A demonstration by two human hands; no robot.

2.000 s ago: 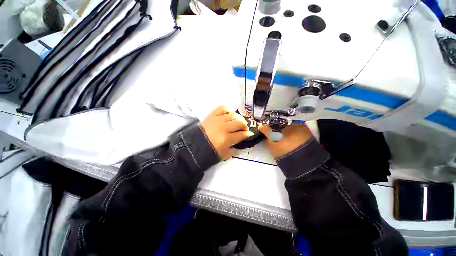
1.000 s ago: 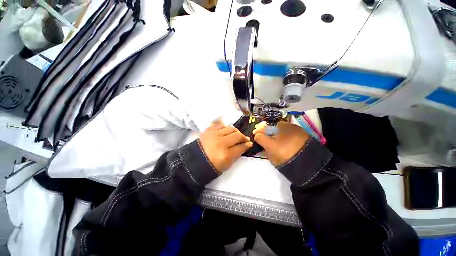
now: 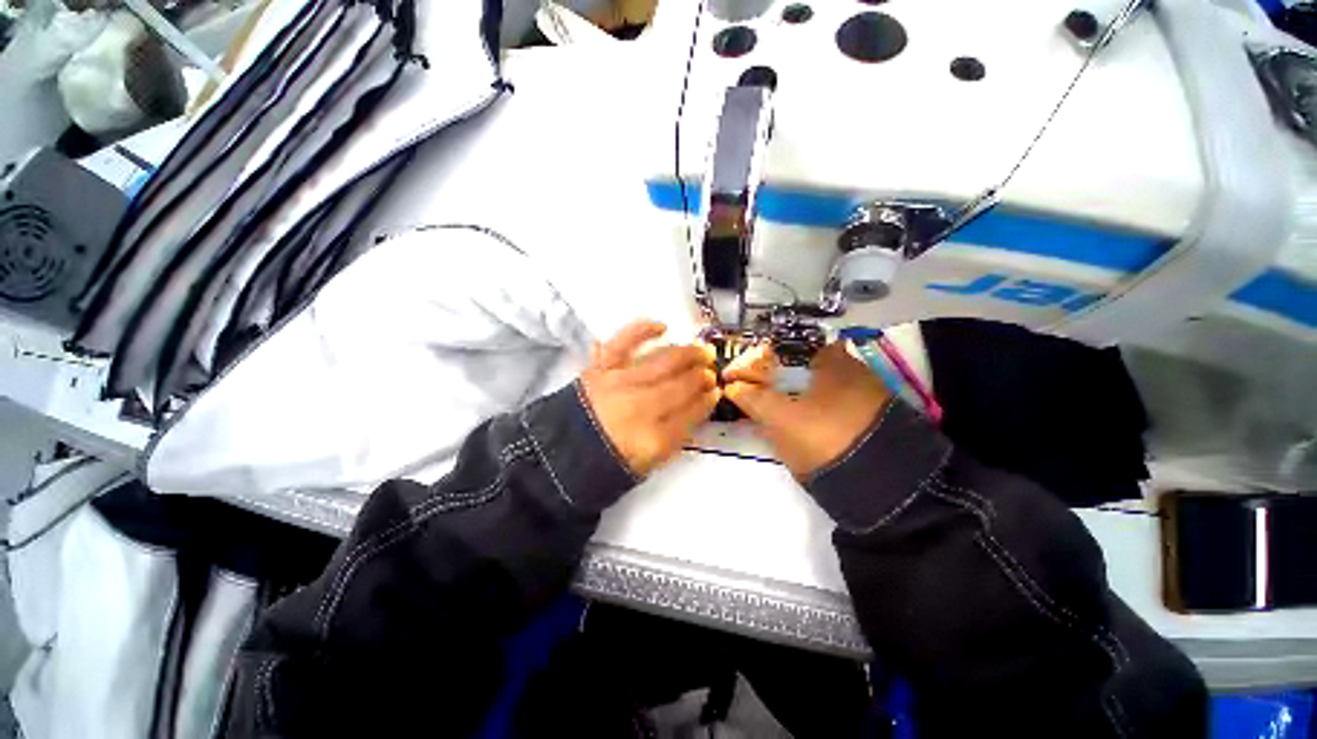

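Observation:
My left hand (image 3: 653,400) and my right hand (image 3: 812,404) meet fingertip to fingertip at the presser foot (image 3: 744,344) of the white sewing machine (image 3: 997,173). Between them they hold a small black fabric piece (image 3: 727,410), mostly hidden by the fingers. The needle itself cannot be made out. A white garment panel (image 3: 368,361) with a thin black edge lies left of my left hand and runs up to it.
A bundle of panels (image 3: 260,188) fans out at the upper left. A grey vented device (image 3: 51,238) stands at far left. A black stack (image 3: 1033,412) and pink-and-blue snips (image 3: 910,378) lie right of my right hand. A phone (image 3: 1239,552) lies far right. Panels (image 3: 94,621) hang below the table edge.
The black piece shows less between my hands, and my fingertips are closer together at the presser foot. The white panel has bunched up beside my left hand. The camera view has shifted a little.

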